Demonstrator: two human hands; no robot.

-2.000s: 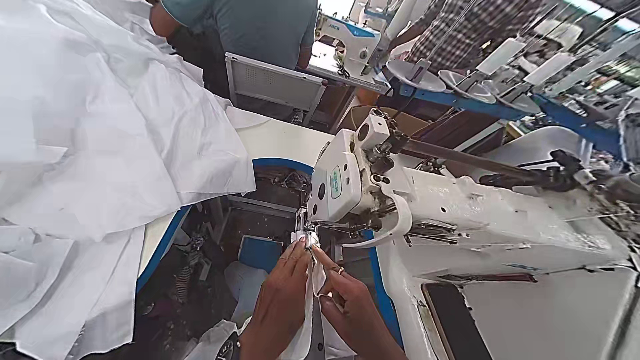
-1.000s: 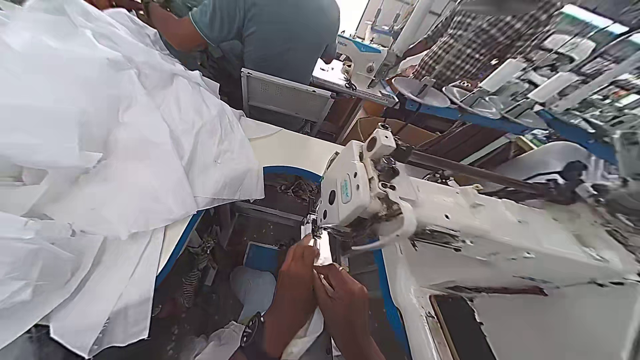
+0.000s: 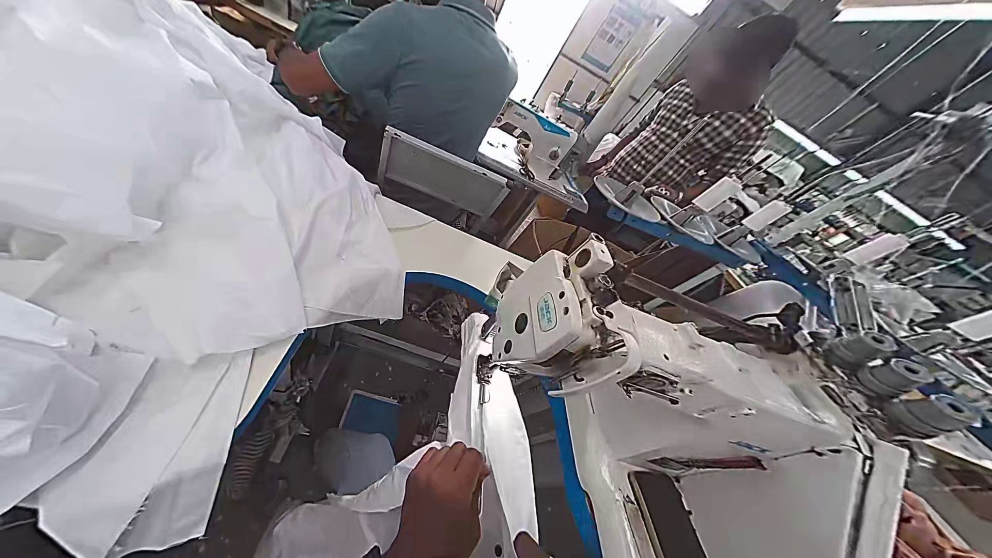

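Observation:
White cloth (image 3: 508,434) runs under the needle area of a white Jack sewing machine (image 3: 542,310) and down along its narrow arm. My left hand (image 3: 446,496) is closed on the cloth's left side, below the needle. Only a fingertip or so of my right hand (image 3: 529,545) shows at the bottom edge, by the lower end of the cloth's right side; its grip cannot be made out. More of the cloth hangs to the left of my left hand.
A large heap of white fabric (image 3: 232,194) covers the table at left. The table's curved blue edge (image 3: 570,465) surrounds an opening. Behind are a metal chair back (image 3: 442,174), a second sewing machine (image 3: 539,136), thread cones (image 3: 717,194) and two people.
My hands, close together near the needle before, have moved down and apart. The cloth now lies spread lengthwise under the machine head. The view has tilted up somewhat.

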